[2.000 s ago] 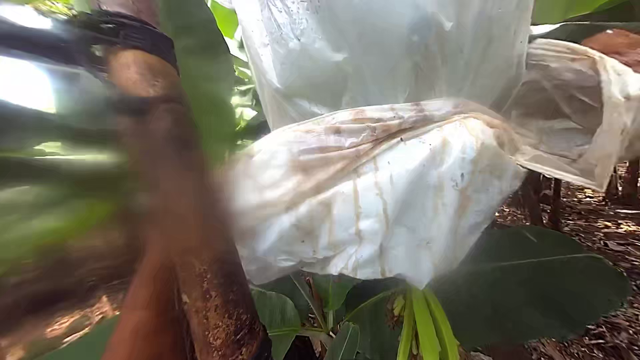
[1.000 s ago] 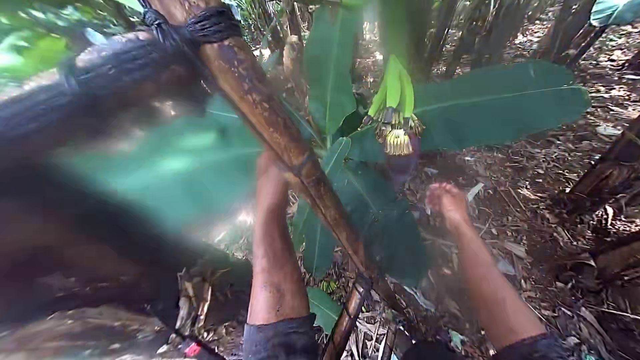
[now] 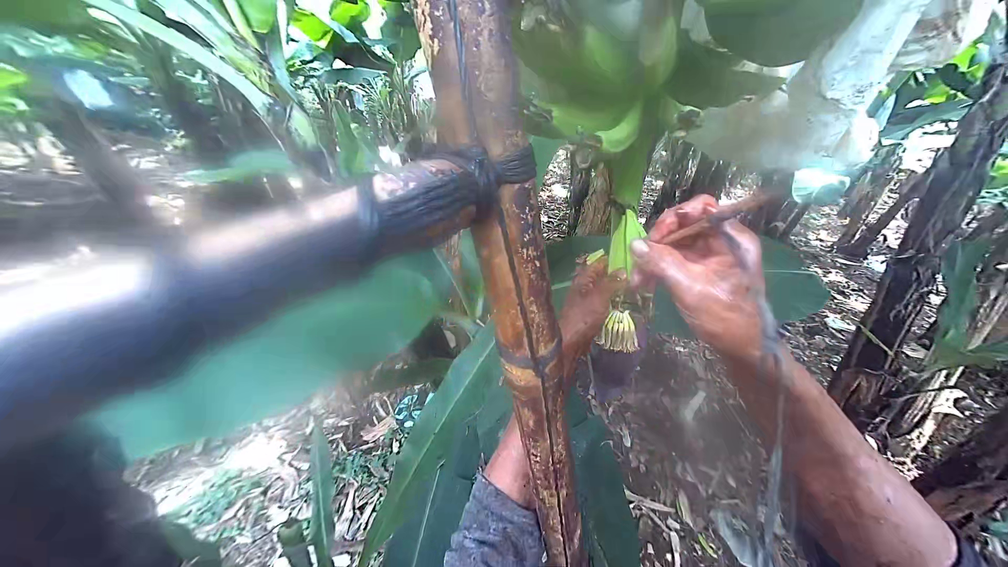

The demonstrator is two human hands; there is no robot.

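Observation:
A green banana bunch [image 3: 606, 79] hangs at the top centre, its stalk running down to small young fingers [image 3: 624, 236], pale flowers [image 3: 619, 331] and a purple banana bud [image 3: 616, 370]. My left hand [image 3: 589, 303] reaches up behind the bamboo pole and closes on the small fingers from the left. My right hand [image 3: 705, 260] is at their right side, its thumb beside them, with a thin brown stick-like thing [image 3: 720, 216] between its fingers; its kind is unclear. A blurred grey strand [image 3: 776, 425] hangs by my right wrist.
An upright bamboo pole [image 3: 524, 268] stands left of the bunch, lashed with black cord to a blurred slanting pole [image 3: 260, 268] on the left. A whitish plastic bag [image 3: 795, 126] is at upper right. Broad leaves [image 3: 441, 441] spread below; dark banana stems [image 3: 913, 236] rise at right.
Both hands have come to the young fingers above the bud; one second ago they were apart below it. The right hand now holds a thin thing. The view has shifted strongly.

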